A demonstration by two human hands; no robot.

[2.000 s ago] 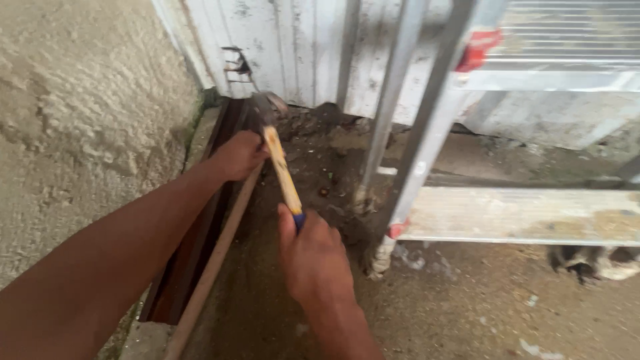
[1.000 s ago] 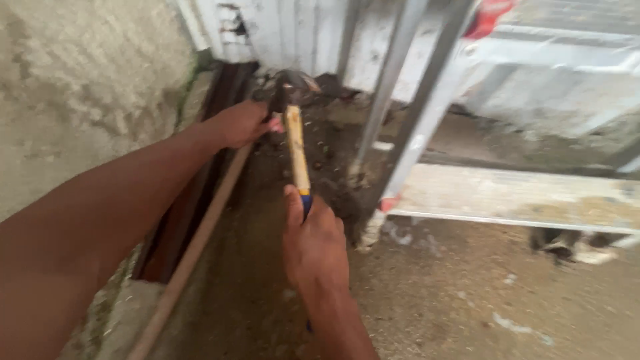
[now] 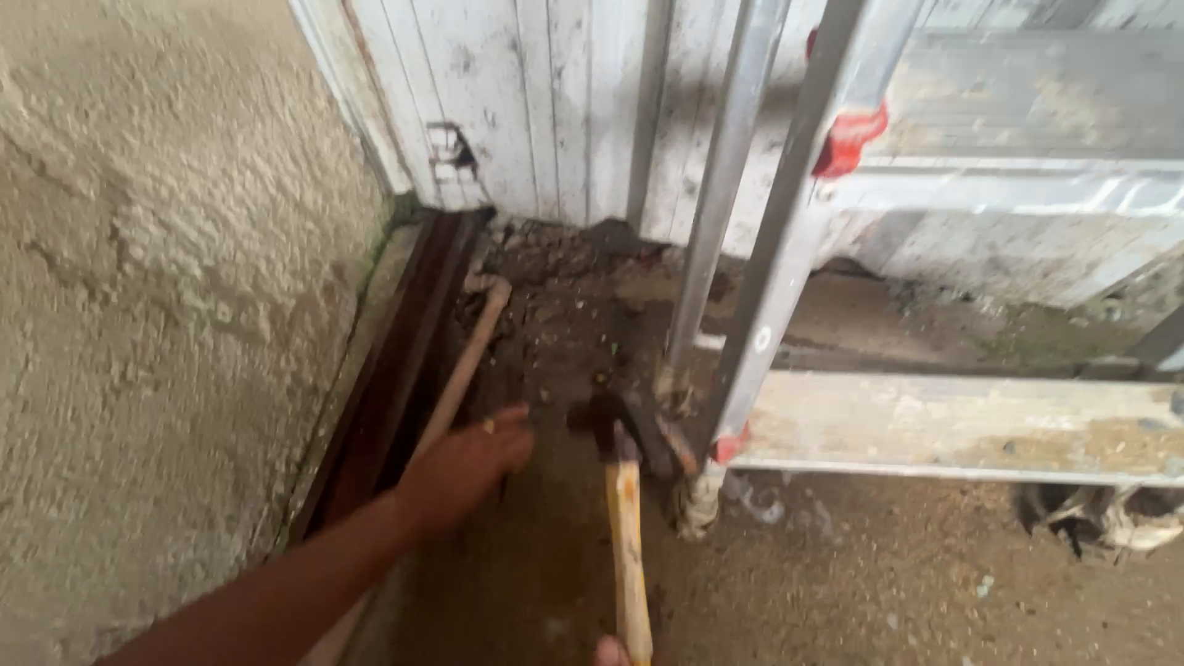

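Note:
A claw hammer (image 3: 629, 546) with a wooden handle and dark metal head rises from the bottom edge. Only a small part of my right hand (image 3: 611, 651) shows there, at the handle's lower end. My left hand (image 3: 476, 462), blurred, lies left of the hammer head, over a long pinkish-brown pipe or rod (image 3: 467, 361); whether its fingers hold anything is unclear. The pipe's bent upper end rests on dirt. Beside it, dark brown metal lengths (image 3: 407, 342) lie along the foot of the wall.
A rough plastered wall (image 3: 176, 277) stands at left. White metal sheeting (image 3: 555, 111) with a torn hole closes the back. On the right, an aluminium ladder (image 3: 786, 240) with red fittings stands beside a stained low step (image 3: 962, 425). Loose soil and rubble (image 3: 555, 254) lie below the sheeting.
My left hand has left the pipe's upper end, by the soil, and is lower along it. The hammer and my right hand have moved lower in view, the right hand now mostly out of frame.

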